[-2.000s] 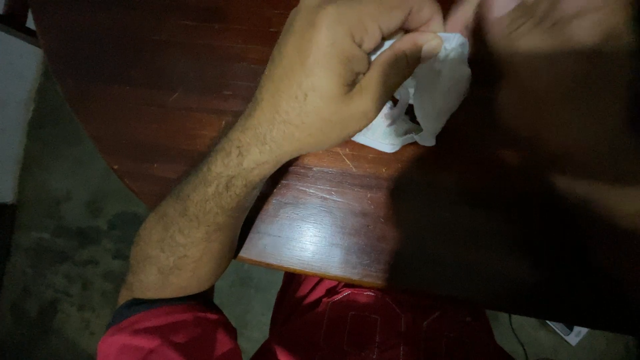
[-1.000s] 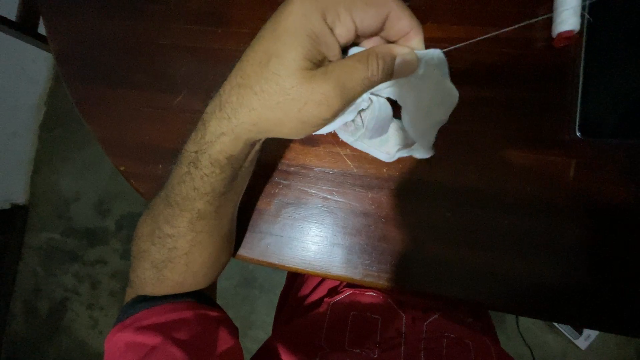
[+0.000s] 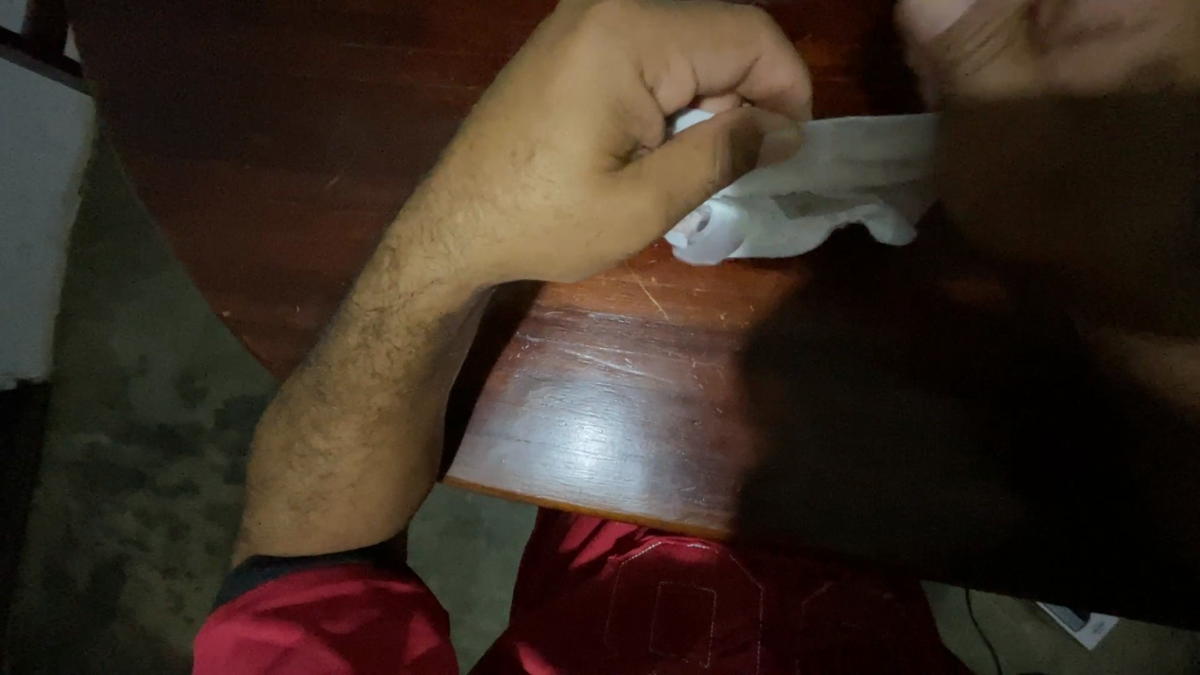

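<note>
A piece of white cloth [image 3: 806, 206] lies stretched sideways above the dark wooden table [image 3: 600, 394]. My left hand [image 3: 694, 122] pinches its left part between thumb and forefinger, and a loose curled fold hangs below the thumb. At the upper right, my right hand [image 3: 1031, 56] is by the cloth's right end, blurred and in shadow. Its fingertips are partly hidden, so I cannot tell whether they grip the cloth. No thread or needle can be made out.
The table's curved edge [image 3: 225, 328] runs down the left side, and its near edge lies above my red clothing [image 3: 694, 600]. A pale panel [image 3: 37, 216] stands at the far left. A white object [image 3: 1078, 623] and a dark cord [image 3: 980, 628] lie at the lower right.
My right hand, out of view one second ago, is back by the cloth. The cloth is now drawn out sideways. The thread and the white spool seen then are no longer visible.
</note>
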